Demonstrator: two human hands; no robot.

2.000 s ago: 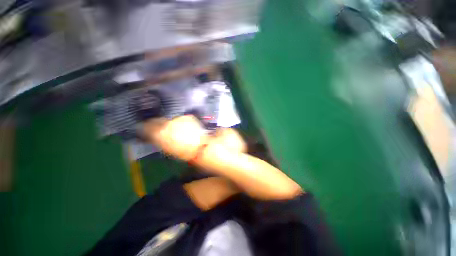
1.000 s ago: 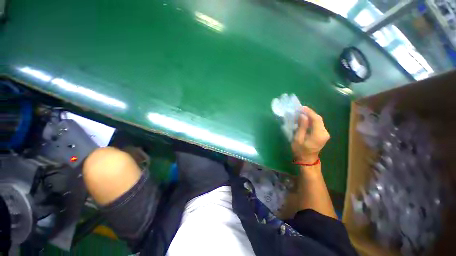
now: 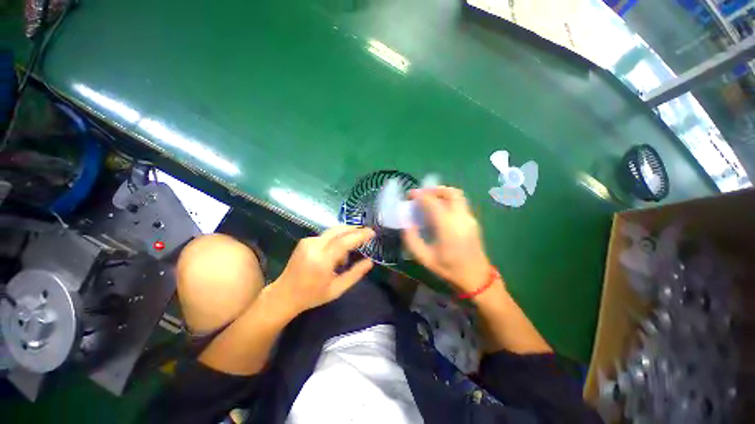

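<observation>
A black round fan grille (image 3: 360,199) lies on the green bench near its front edge. My left hand (image 3: 327,263) is at the grille's lower left rim, thumb and fingers apart around the edge. My right hand (image 3: 447,236) holds a whitish fan blade (image 3: 396,207) over the grille's middle; the blade is blurred and partly hidden by the fingers. Whether the blade touches the hub cannot be told. A second three-lobed whitish blade (image 3: 513,179) lies flat on the bench to the right.
An open cardboard carton (image 3: 608,290) of whitish blades stands at the right. Another black grille (image 3: 645,173) with something whitish inside stands on the bench's far right. At the left are a silvery round fixture (image 3: 37,321) and a grey box with a red light (image 3: 159,245).
My left hand has come into view at a black grille, which now lies before me. My right hand has moved left to the grille with a blade. One blade now lies loose on the bench.
</observation>
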